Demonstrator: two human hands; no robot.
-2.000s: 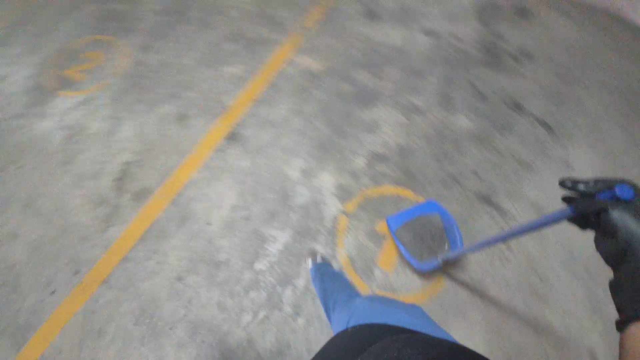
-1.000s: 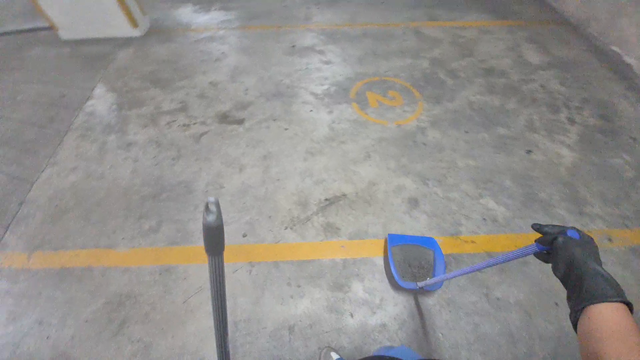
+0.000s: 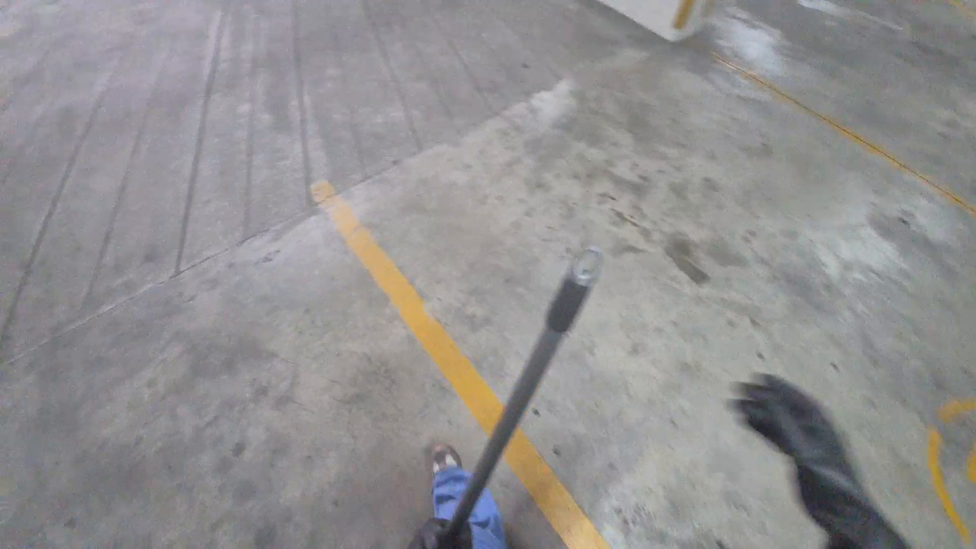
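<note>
My left hand (image 3: 438, 534), in a black glove, is at the bottom edge, closed around a long dark grey pole (image 3: 526, 385). The pole slants up to the right and ends in a dark grip with a pale hanging loop; its lower end is out of view. On the right, my right hand (image 3: 789, 419) hangs over the concrete floor in a long black glove. It is blurred, its fingers point left, and no object shows in it. The blue dustpan is not in view.
A yellow painted line (image 3: 442, 343) crosses the concrete floor beneath the pole, beside my shoe (image 3: 444, 457). Grooved paving (image 3: 252, 130) lies at the upper left. A white pillar base (image 3: 663, 15) with a yellow stripe stands at the top, with another yellow line (image 3: 854, 137) running from near it.
The blue dustpan and its handle, held by my right hand in both earlier frames, are out of view, and that hand now appears without them. The view has swung left.
</note>
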